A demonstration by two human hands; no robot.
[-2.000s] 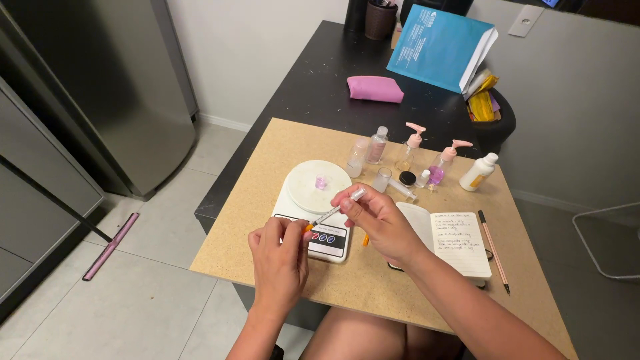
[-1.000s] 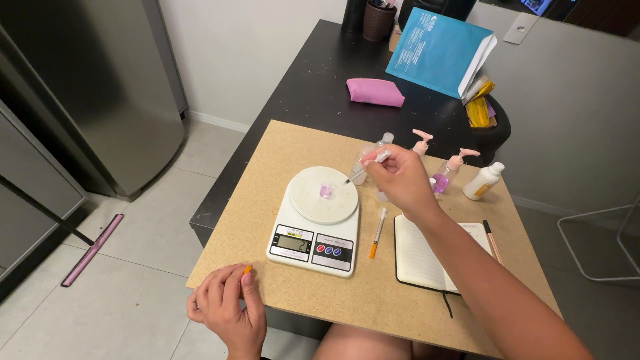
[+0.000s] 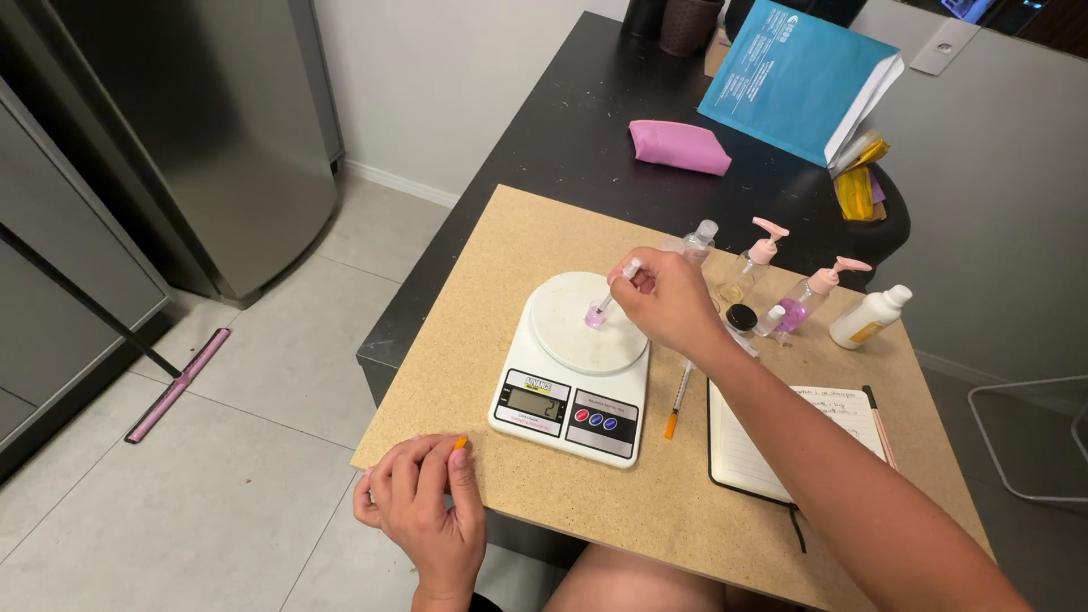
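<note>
My right hand (image 3: 667, 297) holds a small syringe (image 3: 619, 285), its tip down in a tiny clear cup of pinkish-purple liquid (image 3: 594, 316). The cup stands on the round plate of a white digital kitchen scale (image 3: 561, 425), whose display is lit. At the board's near left edge, my left hand (image 3: 429, 501) has an orange syringe cap (image 3: 461, 443) between thumb and fingers. A second syringe with an orange cap (image 3: 677, 399) lies on the board, right of the scale.
Pump bottles (image 3: 803, 297), a white bottle (image 3: 869, 317), a clear bottle (image 3: 700, 240) and a black-lidded jar (image 3: 741, 318) stand on the chipboard (image 3: 476, 340). An open notebook (image 3: 748, 442) and pen (image 3: 880, 425) lie at right. Behind are a pink pouch (image 3: 680, 147) and a blue envelope (image 3: 795, 76).
Two seconds ago both hands were together on the syringe over the scale; they have since parted, and the orange cap is in my left hand. My right hand has brought the syringe to the cup.
</note>
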